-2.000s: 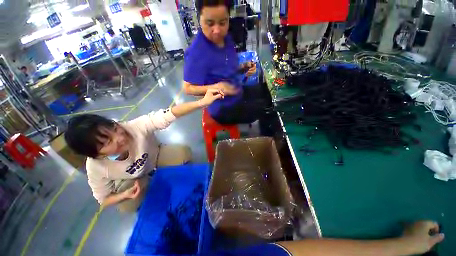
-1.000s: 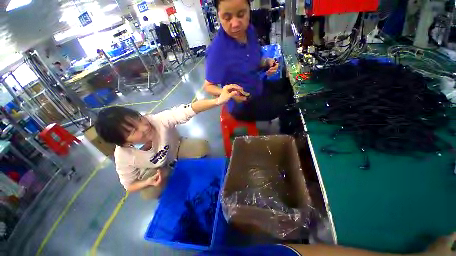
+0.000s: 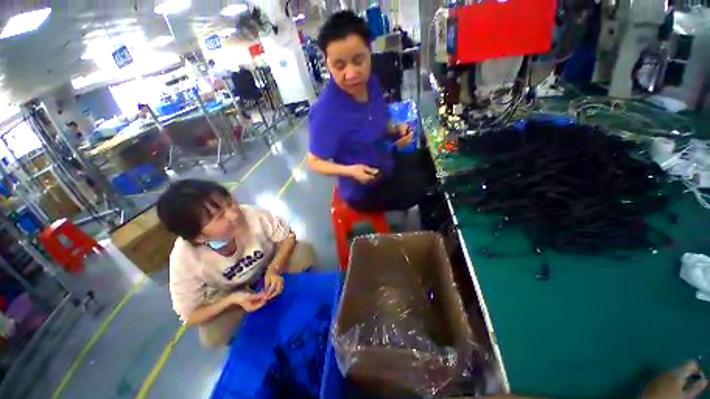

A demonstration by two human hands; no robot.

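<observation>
My left hand (image 3: 674, 383) is at the bottom right corner, cut off by the lower edge, low over the green table top (image 3: 576, 327). Its fingers are curled, with a small dark spot by the fingertips; I cannot tell if it holds anything. My right hand is out of the picture. A large heap of black cables (image 3: 568, 183) lies on the table, with a loose cable end at its near edge. A white crumpled lump (image 3: 697, 274) lies at the right edge.
An open brown carton (image 3: 397, 273) with a clear liner stands against the table's left edge. Beside it is a blue bin (image 3: 284, 335) with dark cables. One person crouches at the bin; another sits on a red stool (image 3: 350, 222). White cables (image 3: 689, 165) lie at the right.
The crouching person's outstretched arm has drawn back, and both their hands are now together over the bin. The seated person's hand has lowered. My left forearm has mostly left the picture.
</observation>
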